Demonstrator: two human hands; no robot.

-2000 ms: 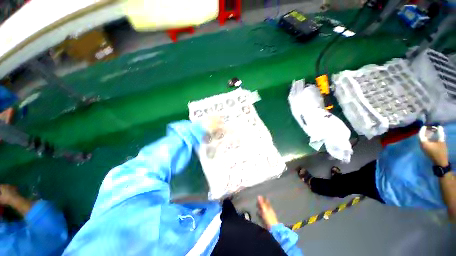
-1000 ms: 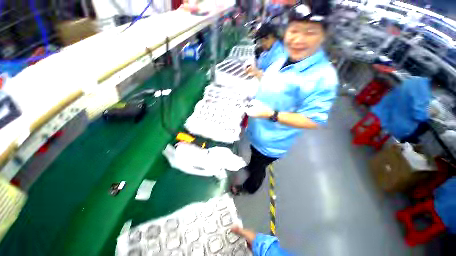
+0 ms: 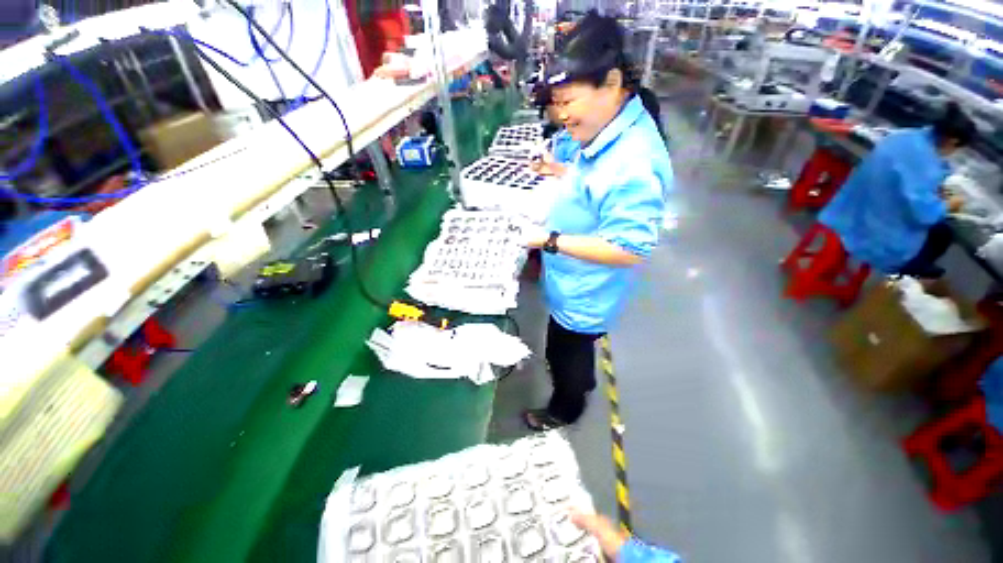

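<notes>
A white blister tray (image 3: 341, 517) with rows of pockets holding rounded-square rings lies at the bottom centre, cut off by the lower edge. My right hand (image 3: 599, 534) is at the tray's right edge, small and blurred, with its blue sleeve beside it. Its fingertips meet the tray rim; whether they grip it cannot be told. My left hand is out of the picture.
A white bundle (image 3: 462, 350), yellow tool (image 3: 407, 311), small white sheet (image 3: 352, 390) and black device (image 3: 293, 277) lie on the green bench. A person (image 3: 605, 209) stands beside another tray (image 3: 471, 264). Red stools (image 3: 955, 467) and a cardboard box (image 3: 896, 335) are right.
The view has swung up and right. The arm that reached over the tray has left the picture. My right hand has come to the tray's edge. The standing person's head has turned aside.
</notes>
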